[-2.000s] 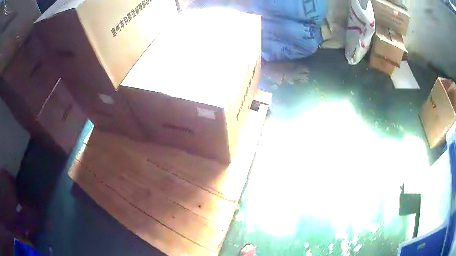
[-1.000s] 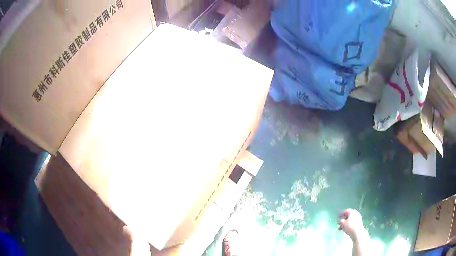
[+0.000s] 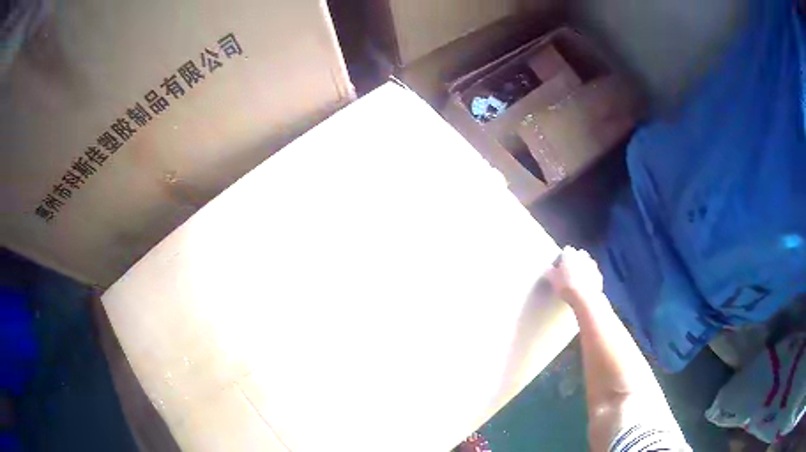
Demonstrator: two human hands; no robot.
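Observation:
A large cardboard carton [image 3: 353, 274] fills the middle, its top washed out by glare. My right hand [image 3: 578, 272] is at its right edge, with the fingers curled over the edge and the forearm reaching up from the lower right. Another carton [image 3: 168, 150] with dark printed characters stands against its upper left side. My left hand is not in view.
An open carton [image 3: 552, 110] with dark and whitish contents stands behind. Large blue bags [image 3: 707, 203] stand at the right, with a white bag with red marks [image 3: 764, 388] at the lower right. Green floor [image 3: 539, 397] shows below the carton.
My right hand has moved from over the floor up to the carton's right edge and grips it. The view has come closer to the cartons, and the open carton behind now shows.

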